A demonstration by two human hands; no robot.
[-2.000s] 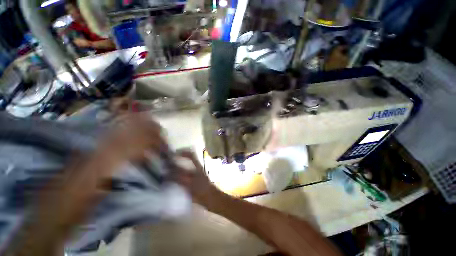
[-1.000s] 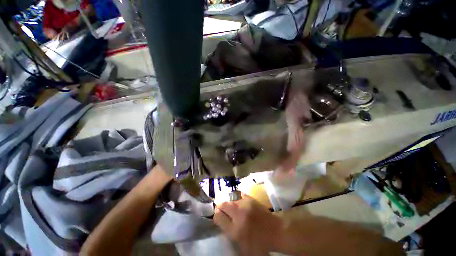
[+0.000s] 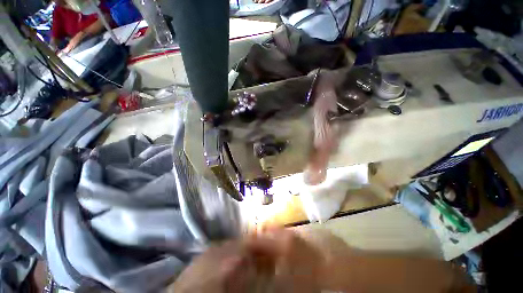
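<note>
The garment piece, pale grey inside with dark stripes, lies in loose folds left of the needle. Its edge runs up beside the machine head. The presser foot and needle are under bright light on the cream sewing machine. My right hand is blurred at the bottom centre, just in front of the needle area, its forearm reaching in from the right. Blurred skin at the garment's lower right edge seems to be my left hand, merging with the right. The fingers and their hold are unclear.
A dark upright tube and pearl-head pins are on the machine head. A pinkish-brown cloth strip hangs over it. White cloth lies right of the needle, a green-handled tool farther right. Another person's arm shows upper left.
My left forearm, seen crossing the cloth before, no longer shows. The garment is spread higher and wider left of the needle. My right hand has moved slightly down and is blurred.
</note>
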